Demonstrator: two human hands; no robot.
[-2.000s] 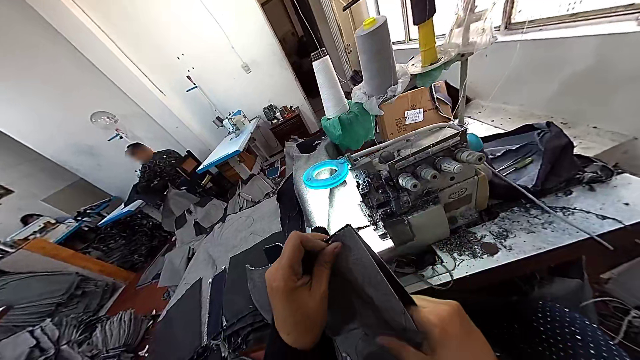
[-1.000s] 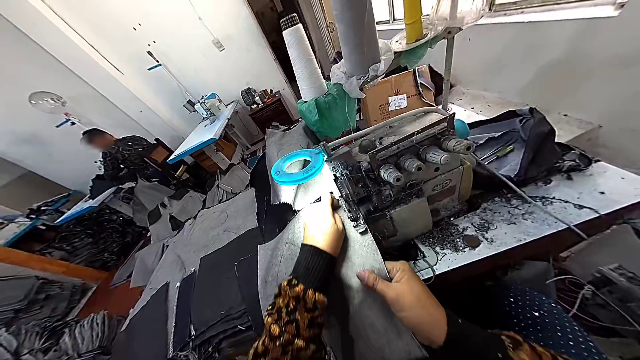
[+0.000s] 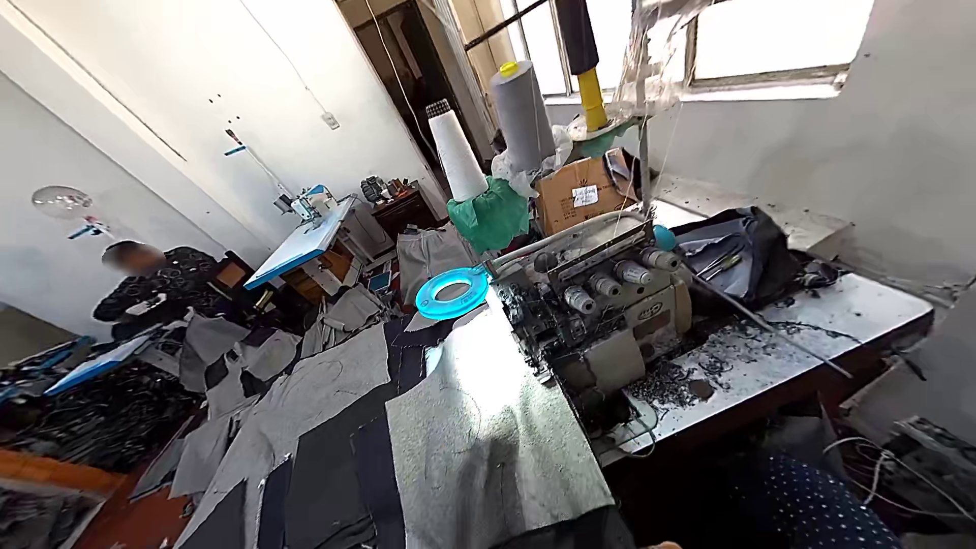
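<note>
A grey fabric panel (image 3: pixel 496 442) lies at the overlock sewing machine (image 3: pixel 610 305), its upper part lit by the lamp beside the needle area. Its right edge runs along the machine's front, and dark cloth shows at its bottom end. Only a sliver of skin, probably my right hand (image 3: pixel 662 544), shows at the bottom edge, just right of that dark cloth; its fingers and any hold are hidden. My left hand is out of view. A blue ring-shaped magnifier or lamp (image 3: pixel 453 293) stands left of the machine head.
Stacked dark and grey cut pieces (image 3: pixel 328 457) lie left of the panel. Thread cones (image 3: pixel 522 114) and a cardboard box (image 3: pixel 583 194) are behind the machine. Lint and scraps (image 3: pixel 679 385) litter the white table, with a dark garment (image 3: pixel 743 252) farther back. Another person (image 3: pixel 156 282) sits far left.
Both hands were on the fabric by the machine; my left hand has gone out of view and only a sliver of skin remains at the bottom. The panel lies flatter than two seconds ago.
</note>
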